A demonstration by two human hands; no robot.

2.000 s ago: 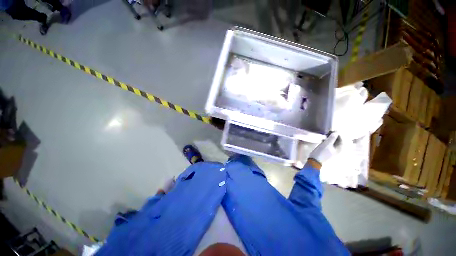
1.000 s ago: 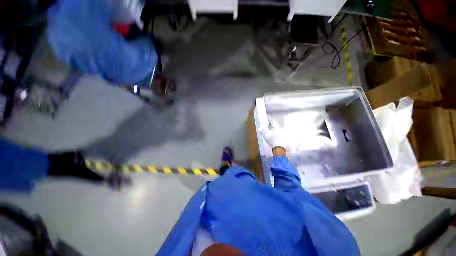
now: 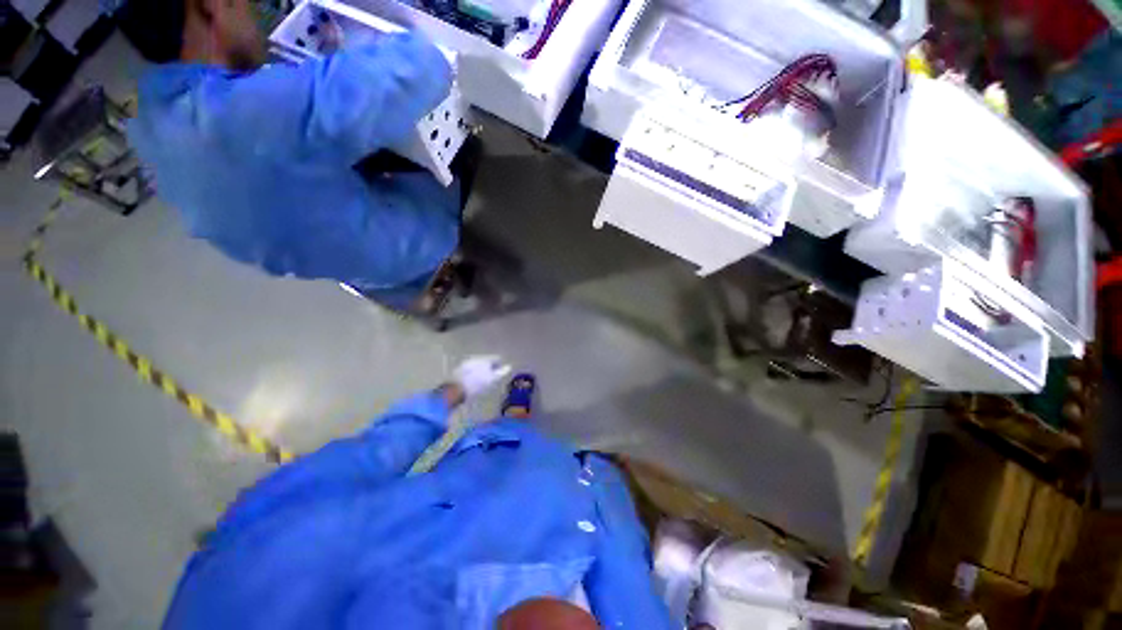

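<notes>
My left hand (image 3: 480, 373), in a white glove, hangs over the floor in front of my body, small and slightly blurred. Its fingers look loosely extended, with nothing visible in them. My right hand is not in view. At the lower right, white wrapped or plastic-covered material (image 3: 753, 576) lies beside my right sleeve, partly cut off. Ahead, a light-grey enclosure (image 3: 609, 76) holds a red and black wire harness (image 3: 800, 86) and has a side compartment (image 3: 689, 228). Another enclosure (image 3: 1073, 277) stands to its right.
A blue-coated worker (image 3: 295, 172) is at the upper left beside further enclosures (image 3: 498, 92). Brown cartons (image 3: 978, 517) stand at the lower right. Yellow-black tape (image 3: 160, 384) crosses the floor on the left; another strip (image 3: 883, 480) lies right of centre.
The bare enclosure beside me has left the view or is mostly cut off. The line of enclosures has come into view ahead. My left hand shows over the floor; my right hand is no longer visible.
</notes>
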